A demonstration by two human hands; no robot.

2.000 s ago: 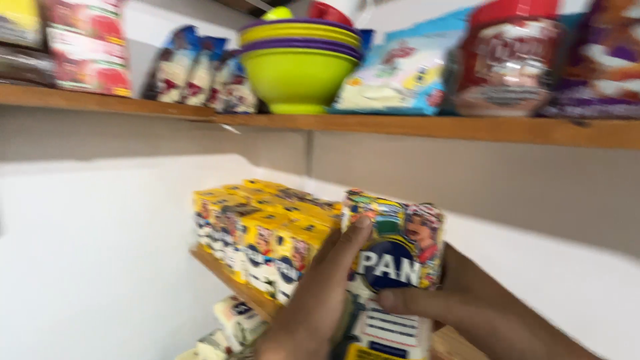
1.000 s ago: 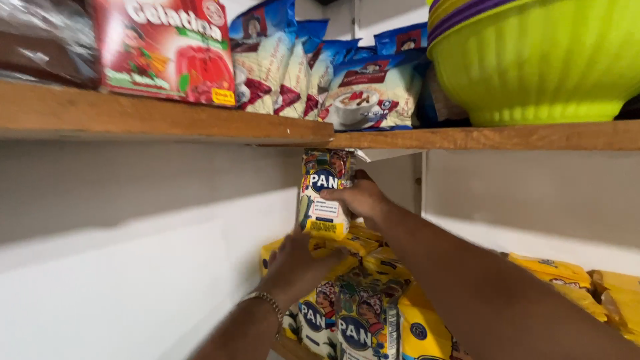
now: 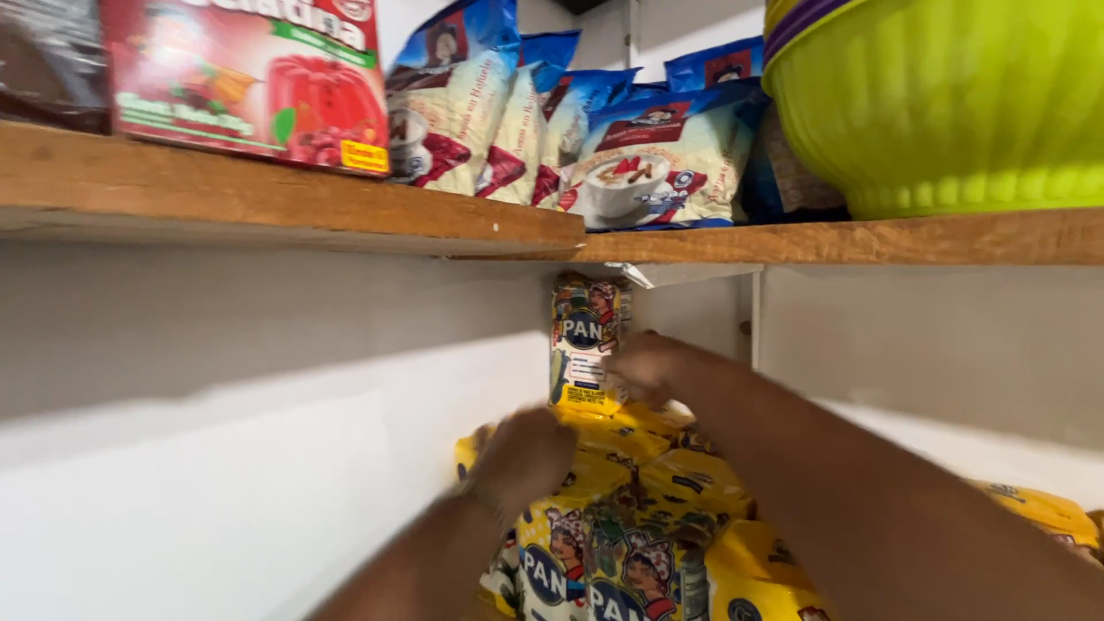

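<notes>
An upright P.A.N. corn flour package stands in the back corner, on top of yellow packages of the same kind. My right hand is at its right side, fingers at the lower part of the package; whether they press on it is hard to tell. My left hand, blurred and with a bracelet at the wrist, is lower and to the left, over the yellow packages. Its fingers are curled and their tips are hidden. Nearer to me, more P.A.N. packages stand upright with their fronts showing.
Above my hands runs a wooden shelf with a gelatin box, blue and cream oat bags and stacked green bowls. White walls meet in the corner. A loose white strip hangs under the shelf. More yellow packages lie at right.
Two seconds ago both my hands held a P.A.N. package in front of the shelf. One second ago my right hand held one up in the corner; now a package stands there. The view has swung left.
</notes>
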